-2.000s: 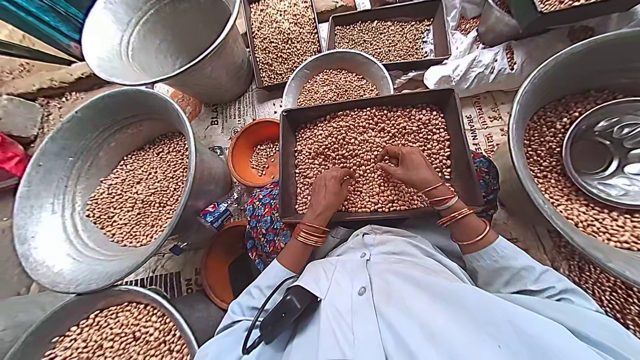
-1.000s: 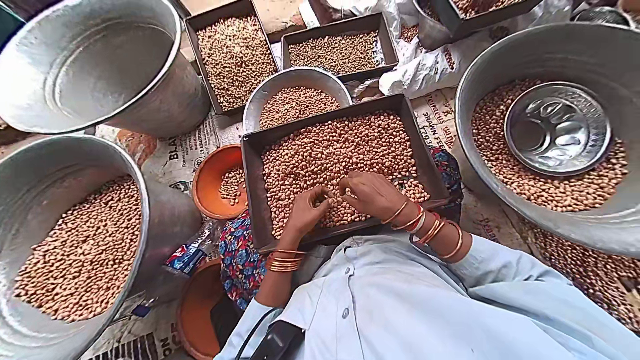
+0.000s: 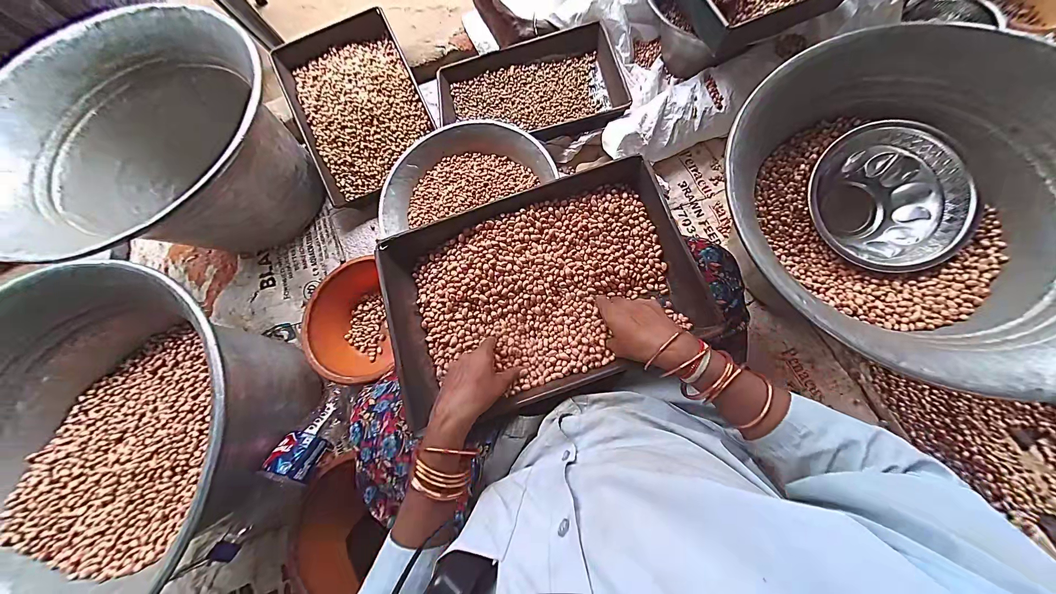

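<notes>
A dark rectangular tray (image 3: 399, 330) lies tilted across my lap, filled with a layer of reddish-brown nuts (image 3: 528, 272). Near the tray's front left, my left hand (image 3: 474, 384) rests with its fingertips at the edge of the nuts. Toward the tray's right side, my right hand (image 3: 635, 328) touches the nuts with curled fingers. Whether either hand grips any nuts is hidden. Beside the right hand, a patch of the tray's bottom shows bare.
Large metal tubs (image 3: 1023, 247) with nuts flank me; the right one holds a round metal dish (image 3: 895, 198). An orange bowl (image 3: 318, 330) and a metal basin (image 3: 396, 198) adjoin the tray. Two further trays (image 3: 285, 66) lie beyond. Loose nuts (image 3: 973, 437) cover the right floor.
My hands were close together over the middle of the tray; now they are apart, the left at the front left and the right farther right.
</notes>
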